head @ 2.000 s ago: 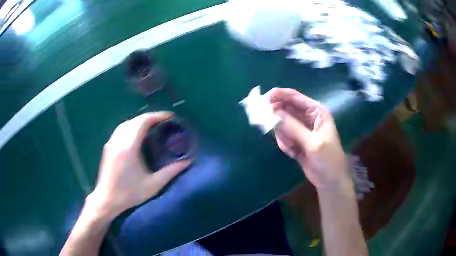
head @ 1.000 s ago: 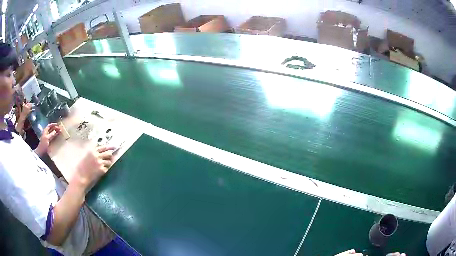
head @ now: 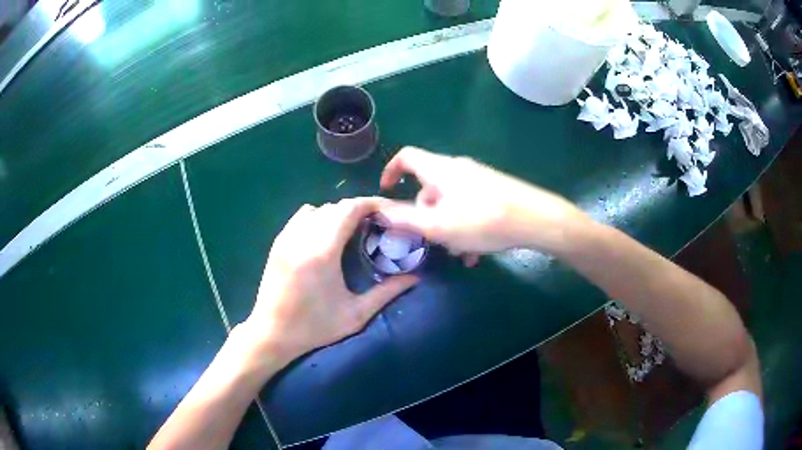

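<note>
A dark round motor housing (head: 378,274) stands on the green table in front of me. A white impeller (head: 397,249) sits inside its open top, blades facing up. My left hand (head: 312,277) is wrapped around the housing's left side, thumb near and fingers far. My right hand (head: 466,206) is over the housing's far right rim, its fingers bent; I cannot tell if its fingertips touch the impeller. A second dark housing (head: 348,145) stands beyond my hands, open top up, with round motor parts at its bottom.
A large white tub (head: 536,61) stands at the far right. A pile of white impellers (head: 673,88) lies beside it, with a crumpled bag (head: 747,119) and a white oval lid (head: 728,38). A pale strip (head: 220,121) edges the table. More impellers (head: 646,352) show below the table's edge.
The view has swung away to the line and another worker, then back down. The impeller, in my right hand's fingers two seconds ago, is now inside the housing. My right hand has moved left to the housing.
</note>
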